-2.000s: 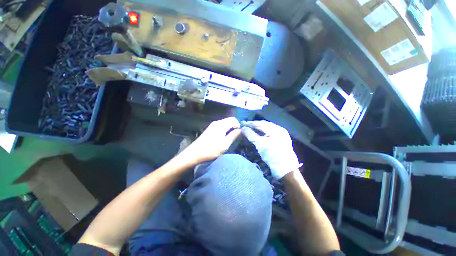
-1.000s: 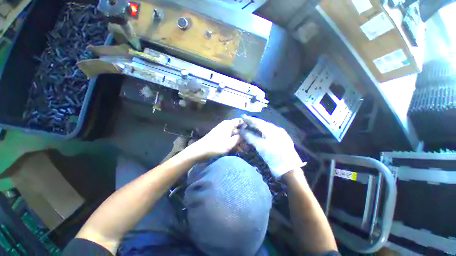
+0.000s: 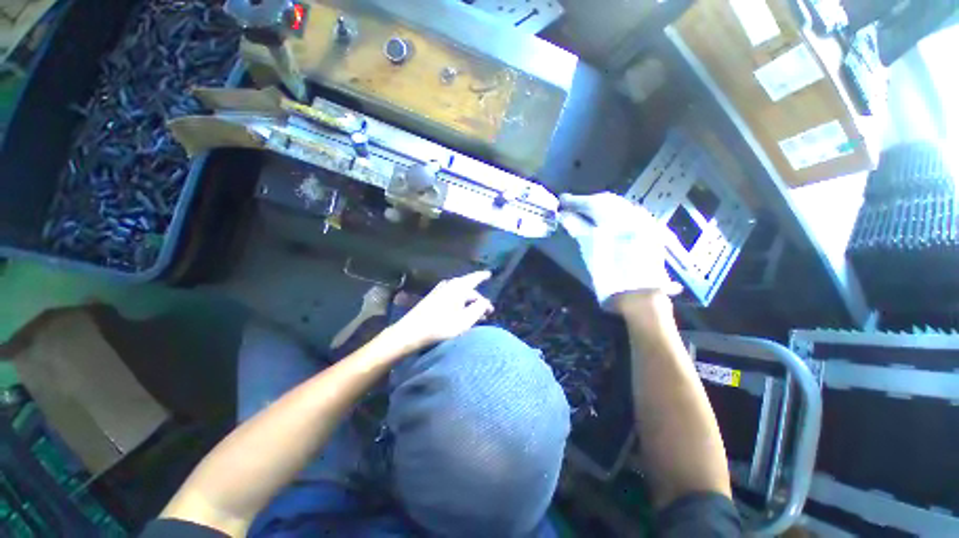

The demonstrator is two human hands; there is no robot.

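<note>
My right hand (image 3: 618,250), in a white glove, is at the right end of the silver guide rail (image 3: 473,198). Its fingers are closed around small dark parts, probably capacitors, at the rail's tip. My left hand (image 3: 447,310) is bare and lies lower left, away from the rail, index finger pointing out and other fingers curled. Whether it holds a small part cannot be told. The dark supply bin (image 3: 620,420) below the rail's end holds loose dark capacitors (image 3: 552,328). My cap hides part of it.
The machine (image 3: 421,68) stands behind the rail. A deep dark-blue bin (image 3: 181,226) heaped with parts is at left, beside brown cardboard flaps (image 3: 216,135). A brush (image 3: 363,315) lies by my knee. A slotted plate (image 3: 689,226), cardboard box (image 3: 778,89) and tubular cart handle (image 3: 804,420) are at right.
My hands were together over the supply bin and are now apart. My gloved right hand has moved up to the rail's end. My left hand has drawn back slightly down and left.
</note>
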